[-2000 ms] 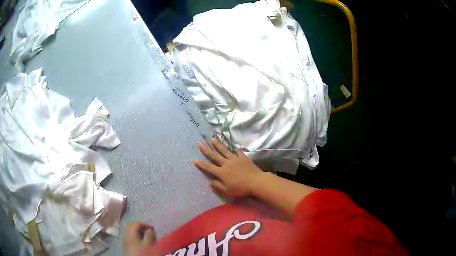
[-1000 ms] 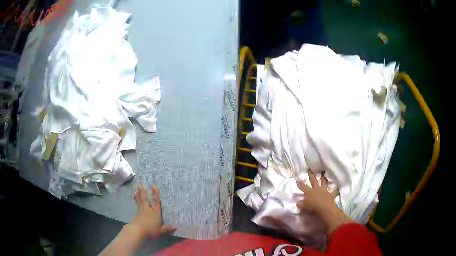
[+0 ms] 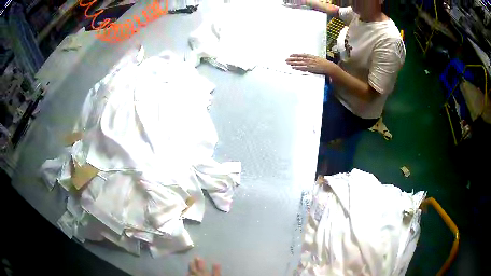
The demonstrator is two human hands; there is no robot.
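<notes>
A loose pile of white cloth pieces [image 3: 156, 129] lies on the left part of the grey table [image 3: 264, 124], with small tan card pieces [image 3: 84, 175] among its lower left folds. A second heap of white cloth [image 3: 360, 226] lies on the yellow-framed trolley [image 3: 449, 221] at the table's right edge. Only the fingertips of my left hand [image 3: 203, 268] show, at the bottom edge of the picture over the table; the rest is cut off, and I cannot tell whether it holds anything. My right hand is out of the picture.
A person in a white T-shirt [image 3: 371, 64] is at the table's far right side, one hand on white cloth [image 3: 258, 38]. An orange coiled hose [image 3: 132, 24] lies at the far left. The green floor [image 3: 398, 145] has scraps. Another yellow frame [image 3: 452, 124] stands far right.
The view has lifted to show the far table and the person. My right hand, earlier on the trolley's cloth, has left the picture. My left hand now shows only its fingertips.
</notes>
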